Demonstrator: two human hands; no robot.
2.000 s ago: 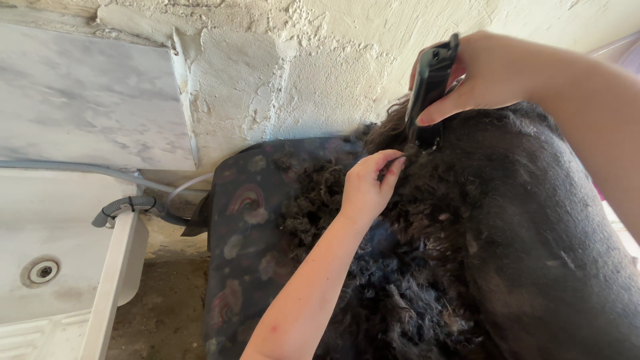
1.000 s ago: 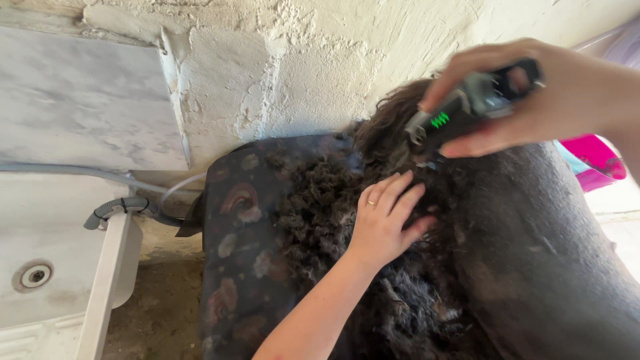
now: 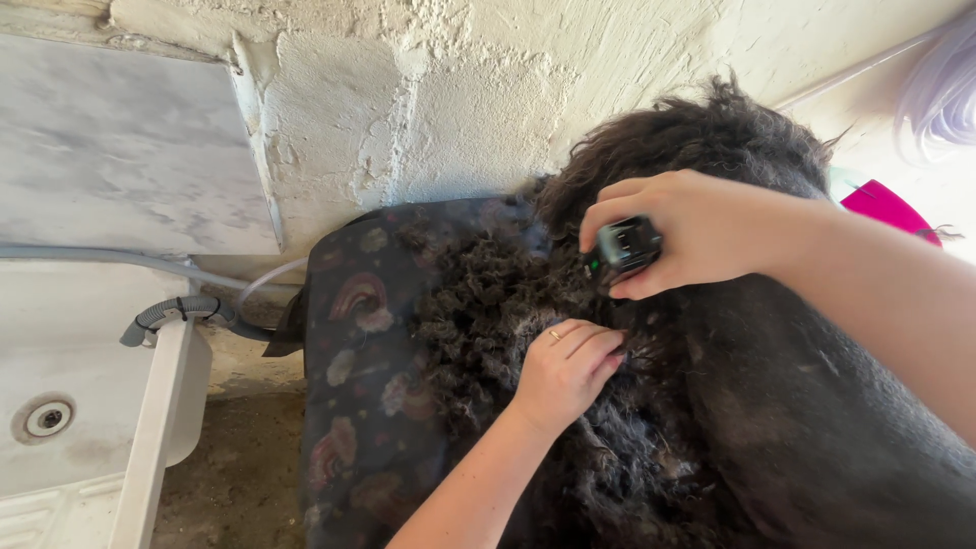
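A dark, curly-coated animal (image 3: 793,396), probably a dog, lies on a patterned dark cloth (image 3: 351,366). Its right side is clipped short, while long fur (image 3: 686,145) stands up near the wall. My right hand (image 3: 679,229) grips black electric hair clippers (image 3: 621,252) with a small green light, just above the coat; their blade is hidden. Below and to the left of them, my left hand (image 3: 572,370), with a ring on one finger, has its fingers closed on a lock of dark fur (image 3: 644,343). Loose curly fur (image 3: 488,305) is heaped left of the animal.
A white sink (image 3: 84,366) with a drain and a grey hose (image 3: 183,307) stands at the left. Behind the cloth rises a rough plastered wall (image 3: 457,114) with a marbled panel (image 3: 130,145). Something pink (image 3: 892,213) shows beyond the animal at the right.
My left hand's fingers were spread on the fur a second ago and are now closed on a lock. The clippers have turned in my right hand. More long fur shows near the wall.
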